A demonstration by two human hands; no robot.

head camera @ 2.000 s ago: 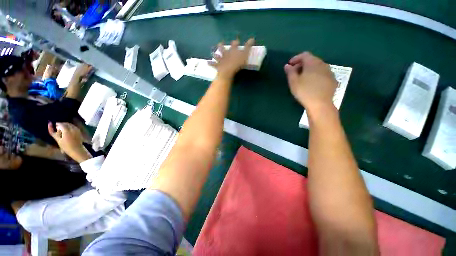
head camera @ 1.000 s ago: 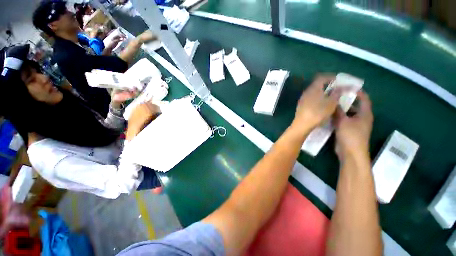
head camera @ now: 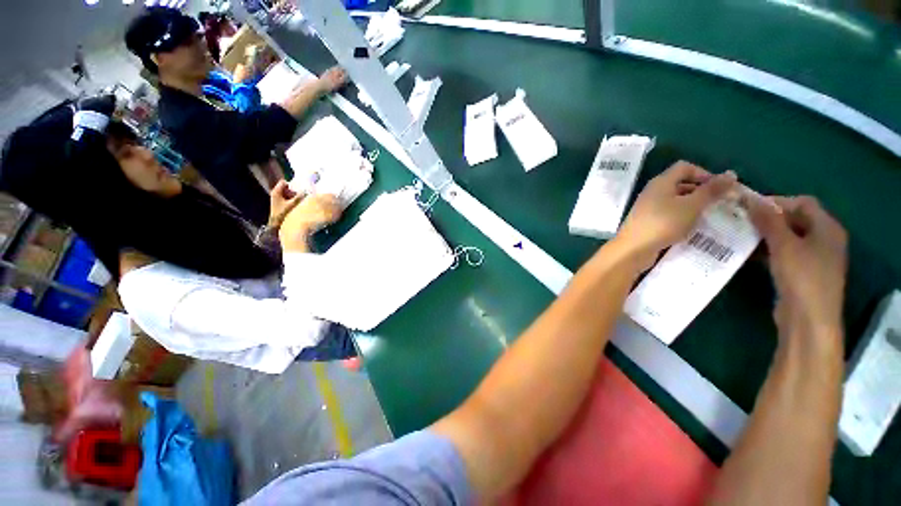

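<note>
A slim white product box (head camera: 695,265) with a barcode and small print lies slanted across the pale side rail and the green belt. My left hand (head camera: 677,206) pinches its far end at the left corner. My right hand (head camera: 802,242) has its fingertips at the same end on the right side. The fingers partly hide the end flap. Another white box (head camera: 611,186) with a barcode lies on the belt just left of my left hand. One more white box (head camera: 876,380) lies at the right edge, partly cut off.
Smaller white cartons (head camera: 527,130) with raised tabs lie further along the conveyor belt (head camera: 553,74). The side rail (head camera: 514,242) runs diagonally, with an upright post (head camera: 370,79) at its left. A red mat (head camera: 617,445) is under my forearms. Two people sit left, by stacked white bags (head camera: 380,262).
The view has shifted, so the belt items appear further right. My hands have moved apart to the two corners of the box end, and its barcode face now shows.
</note>
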